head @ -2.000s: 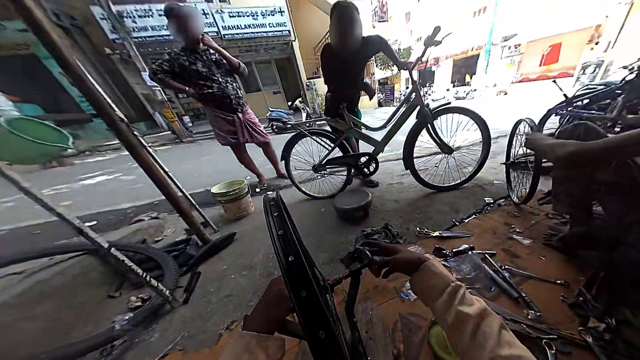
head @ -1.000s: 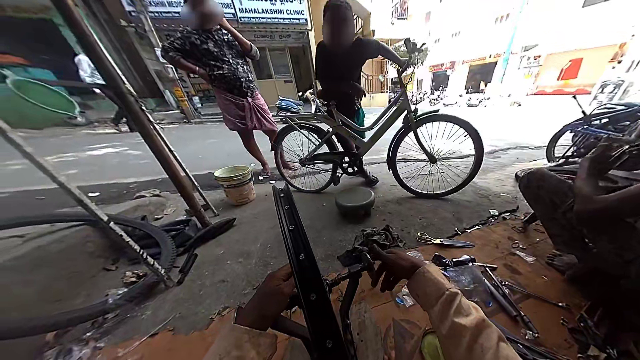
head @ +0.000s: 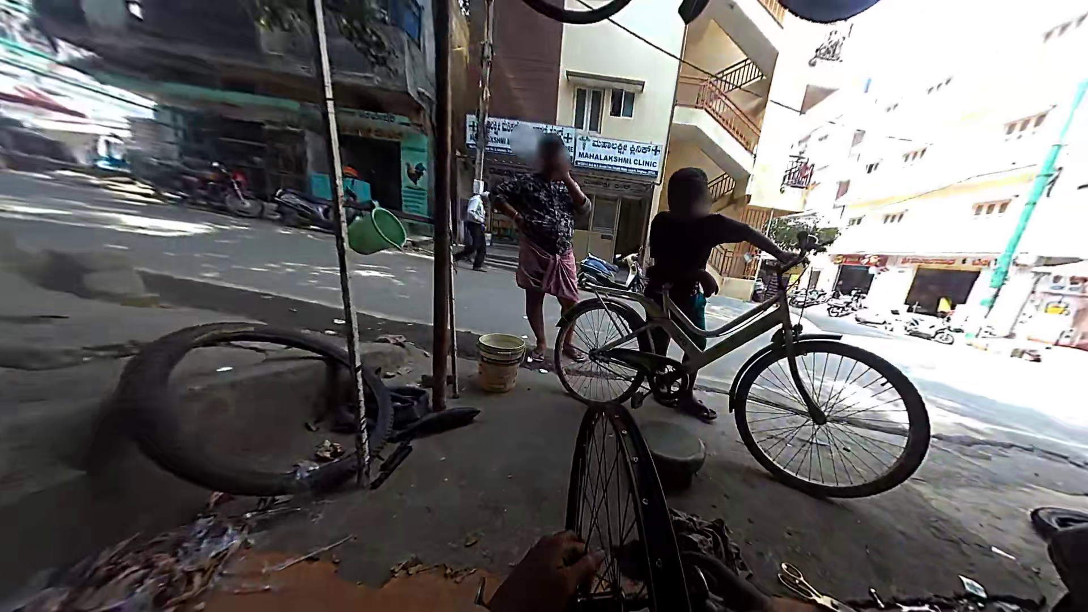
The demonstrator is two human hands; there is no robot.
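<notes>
A bare bicycle wheel (head: 633, 510) with spokes and a dark rim stands upright at the bottom centre, its lower part cut off by the frame. My left hand (head: 548, 574) is at the wheel's left side with bent fingers by the spokes; whether it grips them is unclear. To the right of the rim, my right hand (head: 722, 586) is dark and mostly hidden near the hub side, and its hold cannot be made out. A crumpled dark cloth (head: 710, 537) lies just beyond it. Scissors (head: 803, 586) rest on the ground at the lower right.
A bicycle (head: 697, 331) stands ahead, held by a person (head: 684, 238); another person (head: 548, 221) stands behind. A round dark basin (head: 674, 450) sits beyond the wheel, a bucket (head: 501, 361) farther left. A loose tyre (head: 140, 416) lies by a pole (head: 441, 204). Part of someone shows at right.
The view has tilted up and turned left. The wheel has turned, so that its spokes now show. My left hand is now by the spokes.
</notes>
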